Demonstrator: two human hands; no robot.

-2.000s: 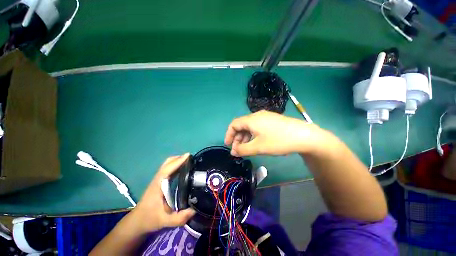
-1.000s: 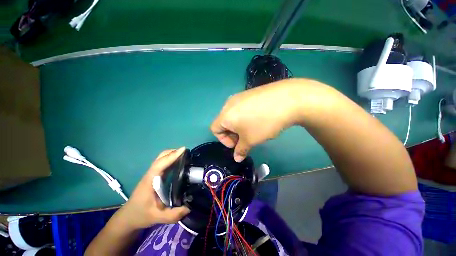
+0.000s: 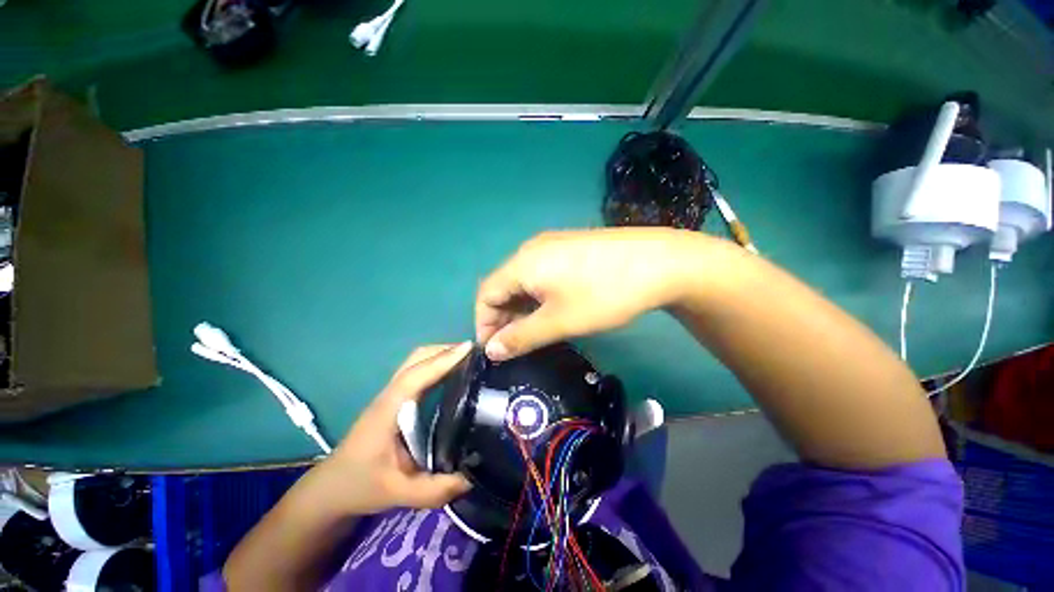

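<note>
The opened black camera housing (image 3: 543, 393) is held at the bench's near edge, with a white-ringed hub (image 3: 528, 416) in its middle. Red, blue and white wires (image 3: 561, 486) run from it down toward the lap. My left hand (image 3: 399, 445) grips the housing's left side, thumb below and fingers above. My right hand (image 3: 566, 289) is at the housing's upper left rim, thumb and forefinger pinched together close to the left fingertips. Whether a thin lead is between them cannot be seen. A white antenna (image 3: 650, 416) sticks out at the right side.
A black lead bundle (image 3: 657, 183) and a slim white-orange stick (image 3: 735, 224) lie beyond my right forearm. A brown carton (image 3: 87, 254) stands left. A white pigtail cable (image 3: 260, 382) lies left of centre. White cameras (image 3: 934, 202) stand right. A metal post (image 3: 705, 58) rises behind.
My right hand has moved left along the housing's top rim to the left fingertips. The conveyor's dark unit and white cable have shifted right in view. My left hand still holds the housing.
</note>
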